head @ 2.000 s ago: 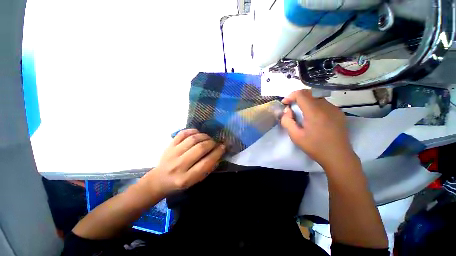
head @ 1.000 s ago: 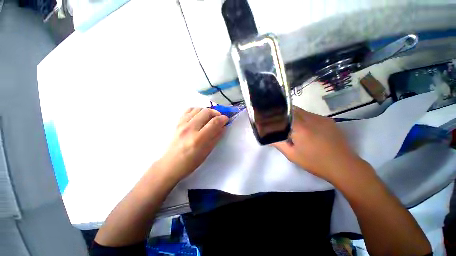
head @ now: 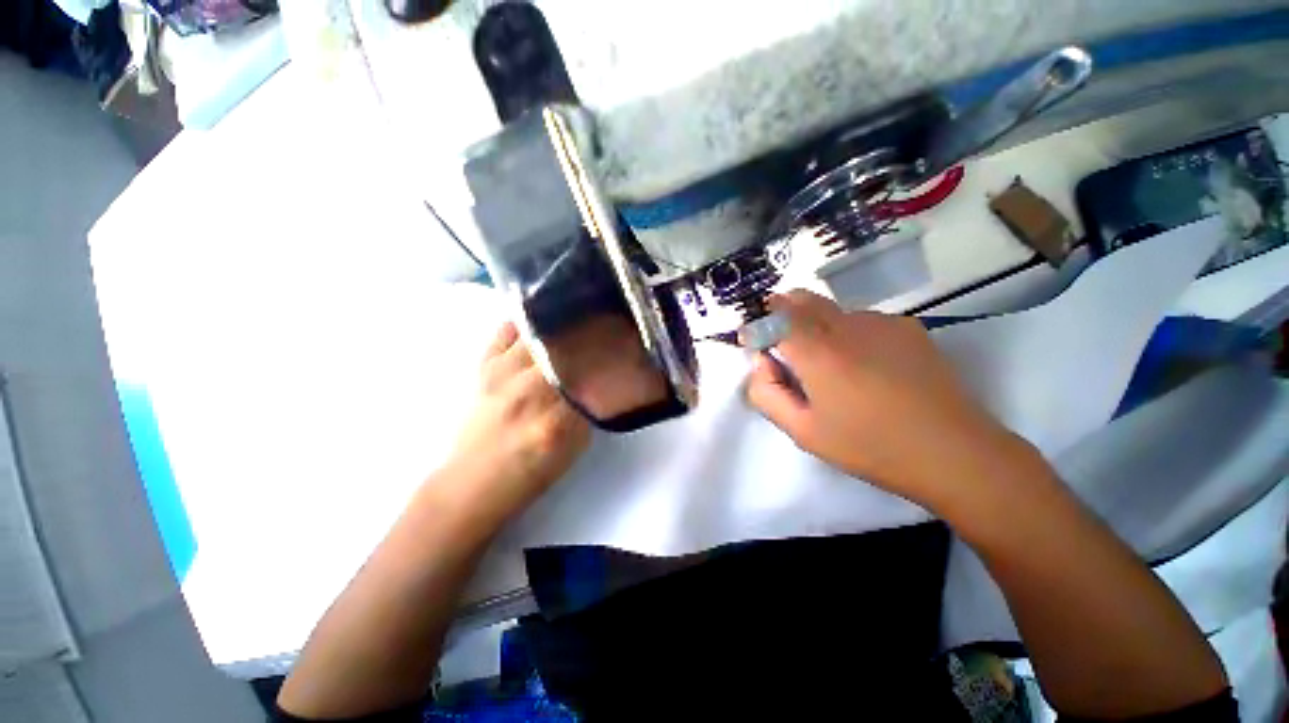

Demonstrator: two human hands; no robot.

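Note:
White fabric [head: 707, 494] lies across the table front under the machine head and runs to the right. A dark blue plaid edge [head: 577, 579] shows below it, and a blue plaid part [head: 1185, 360] at the right. My left hand [head: 526, 424] rests on the fabric's left side, its fingertips partly hidden behind the shiny cover. My right hand [head: 862, 389] is on the fabric beside the needle area [head: 728, 290], thumb and index finger close together. A small grey thing shows at its fingertips; what they grip is unclear. The needle itself cannot be made out.
The machine head [head: 792, 99] spans the top, its shiny cover [head: 573, 269] close to the camera. Red scissor handles [head: 933, 195], a brown tab [head: 1032, 219] and a smartphone [head: 1187, 195] lie at the right. Blue plastic [head: 516, 695] shows below the table.
The view has shifted, so the shiny cover now sits further left and hides left fingertips. My right fingers now show at the needle area. The blue plaid bit by my left fingers is out of sight.

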